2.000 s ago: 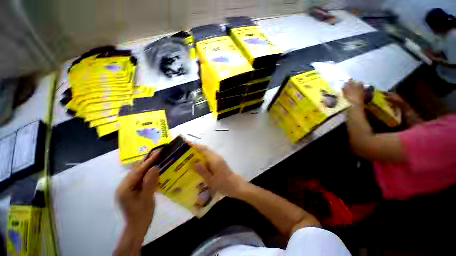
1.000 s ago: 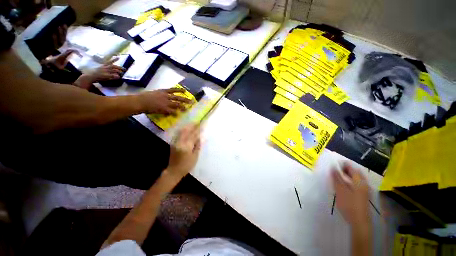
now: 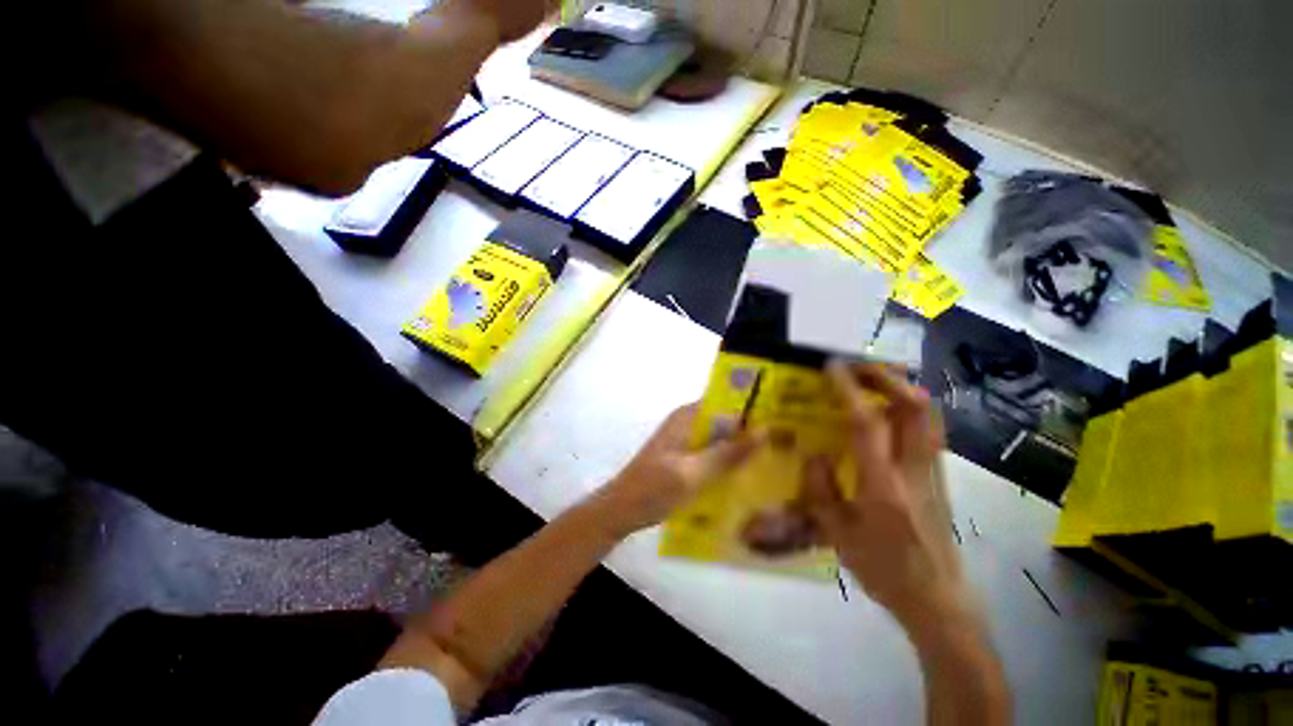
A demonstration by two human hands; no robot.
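A yellow retail box (image 3: 723, 496) with a black top band and a raised pale grey flap is in front of me, slightly blurred. My left hand (image 3: 681, 461) grips its left side. My right hand (image 3: 879, 489) lies on its right side with the fingers over the upper face. Behind it, flat cartons (image 3: 851, 177) lie fanned in a pile. Another yellow box (image 3: 487, 298) with its black flap up lies on the table at left, past the yellow edge strip (image 3: 567, 352).
Black inner tray boxes (image 3: 613, 192) with white tops stand in a row. A bag of hangers (image 3: 1064, 234) lies at the back, loose black hangers (image 3: 993, 372) on the black strip. Stacked open cartons (image 3: 1184, 454) stand right. A coworker's arm (image 3: 298, 85) reaches across upper left.
The yellow carton before the fanned pile has left its spot, and both hands now hold one. The coworker's hand has left the box at left; their arm is now higher.
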